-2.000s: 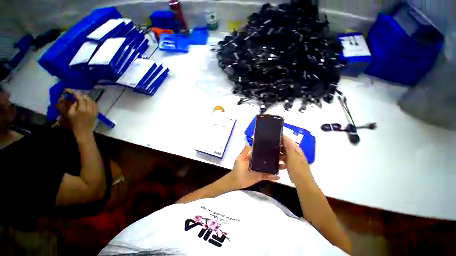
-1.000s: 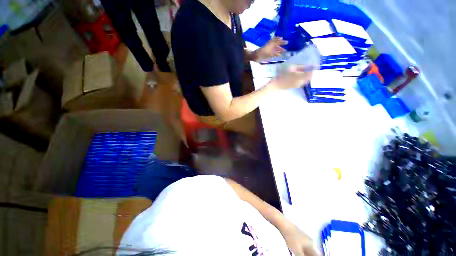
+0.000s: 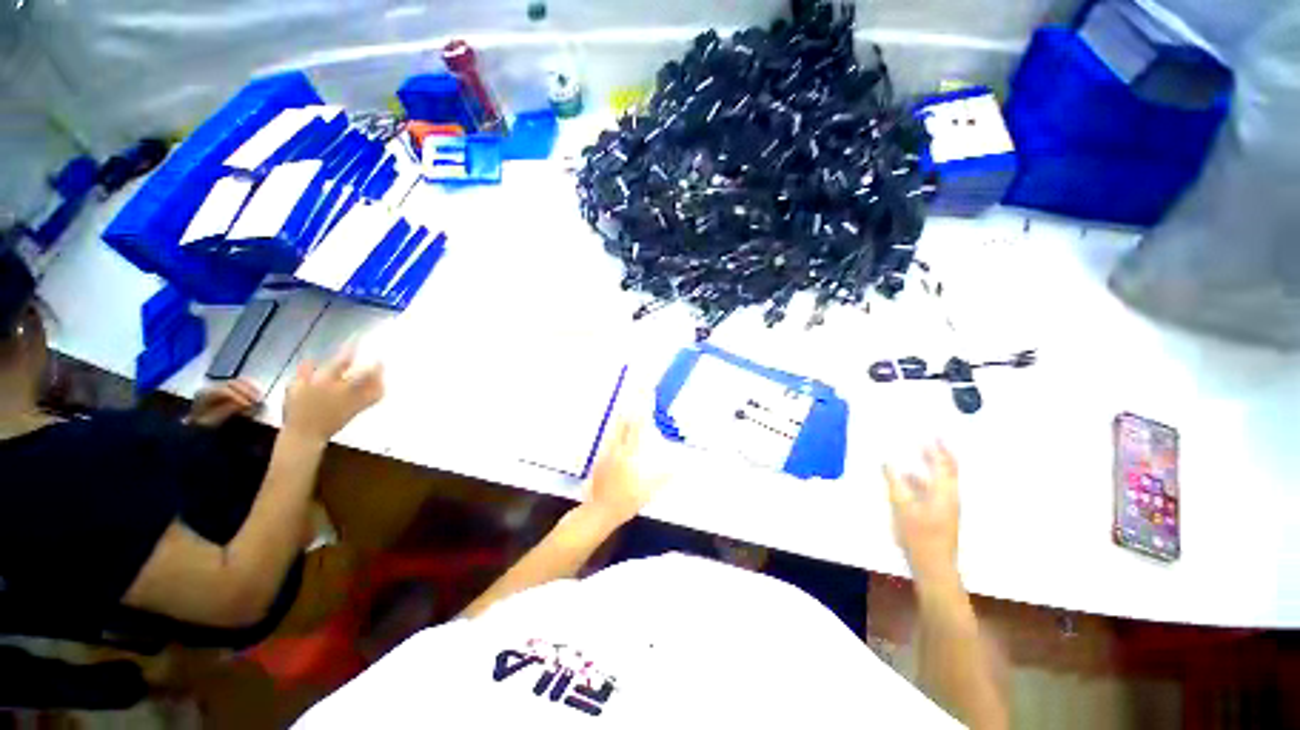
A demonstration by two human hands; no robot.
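Note:
A fanned stack of blue-edged printed sleeves (image 3: 739,417) lies in front of me, with a picture of black cable plugs on its white face. My left hand (image 3: 623,468) is just left of the stack, beside a white printed box (image 3: 578,421) with a thin blue edge; overexposure hides whether its fingers touch the box. My right hand (image 3: 924,492) is right of the stack, above the table's front part, fingers apart and empty. Black cables (image 3: 964,379) lie beyond it. A smartphone (image 3: 1146,486) with a lit screen lies on the table at the right.
A large black cable pile (image 3: 756,171) is at back centre. Blue boxes (image 3: 1098,129) and a grey plastic bag (image 3: 1226,243) are at back right. At left, leaning blue-and-white packs (image 3: 364,254) stand near a seated person's hand (image 3: 331,397). Bottles (image 3: 565,93) are at the back.
The view has swung back from the floor boxes to the table. The phone, held in both hands two seconds ago, now lies at the right. My hands are apart, either side of the stack.

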